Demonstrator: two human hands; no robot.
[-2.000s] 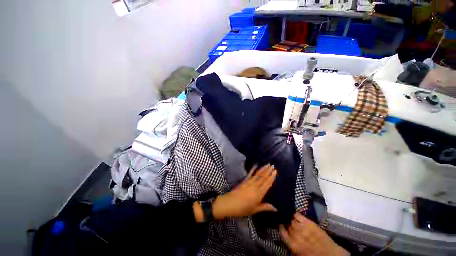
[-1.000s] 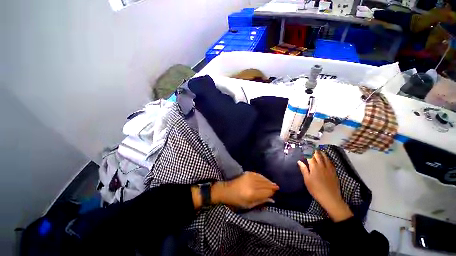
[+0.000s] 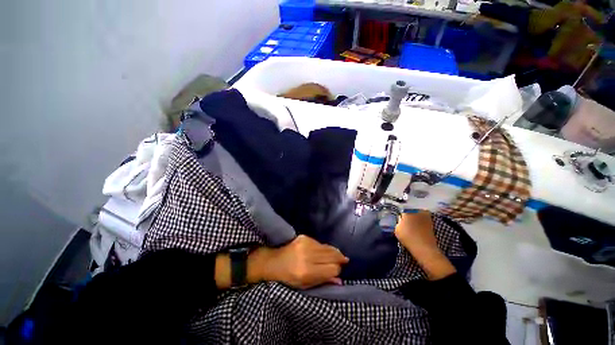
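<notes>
A garment with black-and-white checked fabric [image 3: 195, 212], a navy panel [image 3: 259, 151] and a grey strip [image 3: 239, 185] lies over the machine table and my lap. The navy part passes under the needle area [image 3: 366, 204] of the white sewing machine [image 3: 418, 158]. My left hand [image 3: 307, 263] is curled, shut on the garment's near edge left of the needle. My right hand [image 3: 417, 232] is just right of the presser foot, on the fabric; its fingertips are hidden behind the machine parts, so its grip is unclear.
White fabric [image 3: 138, 178] is heaped at the left. A brown-and-cream plaid scrap [image 3: 499, 178] drapes over the machine arm. A phone [image 3: 573, 323] lies at the right table edge. Blue crates [image 3: 293, 42] stand behind. A person's sleeve [image 3: 573, 27] shows at the back right.
My right hand has gone from the near fabric edge up to the presser foot. My left hand has drawn back and curled. The checked edge at the right now spreads wider. The view has shifted.
</notes>
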